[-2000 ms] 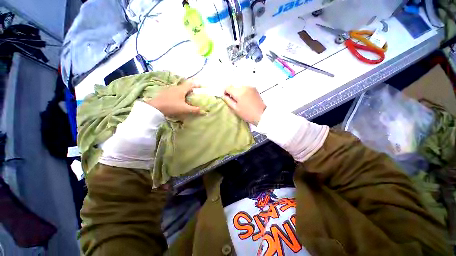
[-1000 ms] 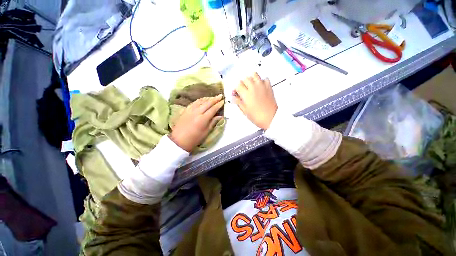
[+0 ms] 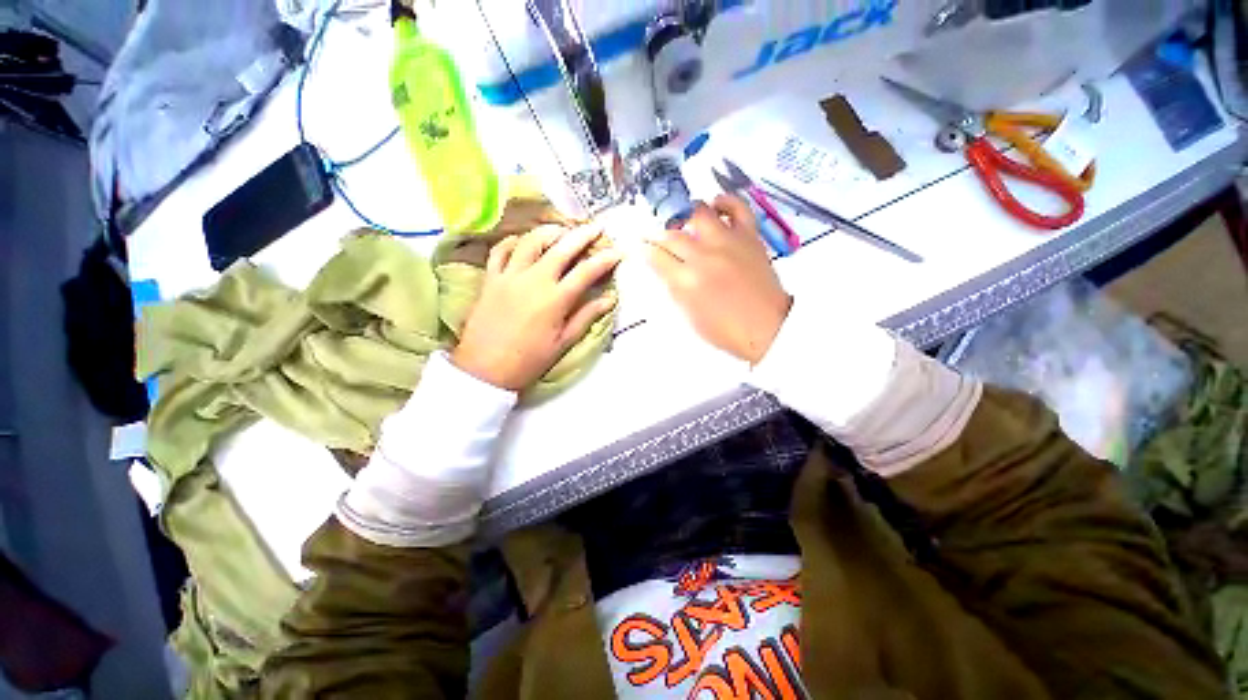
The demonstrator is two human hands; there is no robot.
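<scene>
The light green knit garment piece (image 3: 370,308) lies bunched on the table left of the needle and hangs over the left front edge. My left hand (image 3: 537,304) lies on it with fingers pointing to the needle, pressing the cloth. My right hand (image 3: 721,278) is just right of it, fingertips close to the presser foot (image 3: 612,185) of the white sewing machine (image 3: 808,48). A whitish piece, hard to make out against the table, is between my hands; whether my right fingers grip it cannot be told.
Thread snips (image 3: 769,216) and tweezers (image 3: 855,224) lie right of my right hand. Red-handled scissors (image 3: 1020,185), a brown strip (image 3: 862,138) and printed slips (image 3: 790,162) are farther right. A neon green tag (image 3: 445,130), blue cable (image 3: 345,203) and smartphone (image 3: 267,205) are left. A plastic bag (image 3: 1081,358) is right.
The garment was turned from a flat spread into a bunch on the left, showing a brown part. Both hands moved up to the needle area; my right hand now reaches beside the presser foot.
</scene>
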